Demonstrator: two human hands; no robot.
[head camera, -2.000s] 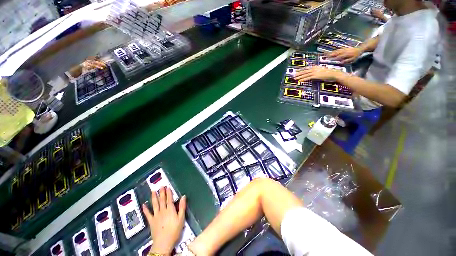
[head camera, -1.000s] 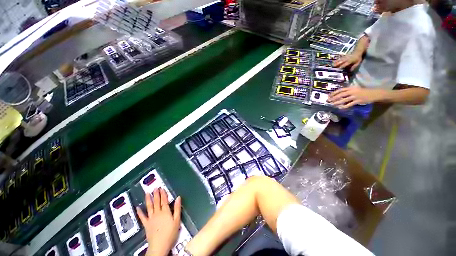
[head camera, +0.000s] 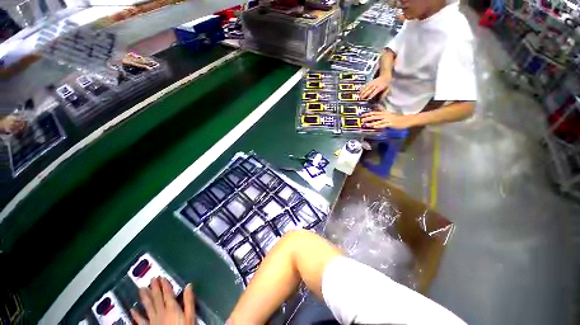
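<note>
White-backed keypad phones lie in a clear phone tray at the lower left. Each phone back has a dark oval near its top. My left hand lies over the nearest phone, back up and fingers spread, and partly covers it; the frame's bottom edge cuts the hand off. My right forearm reaches down to the bottom edge; my right hand is out of the picture. A whitish lens tray with rows of black square frames lies to the right, partly behind my forearm.
A white bottle stands at the bench edge, near loose black lens pieces on white paper. A carton with clear film scraps is below. A person works at a tray of yellow-framed phones. The green conveyor runs along the left.
The view has turned right, so the trays appear further left and my left hand lower, now more cut off. The other person's hands have shifted on their tray.
</note>
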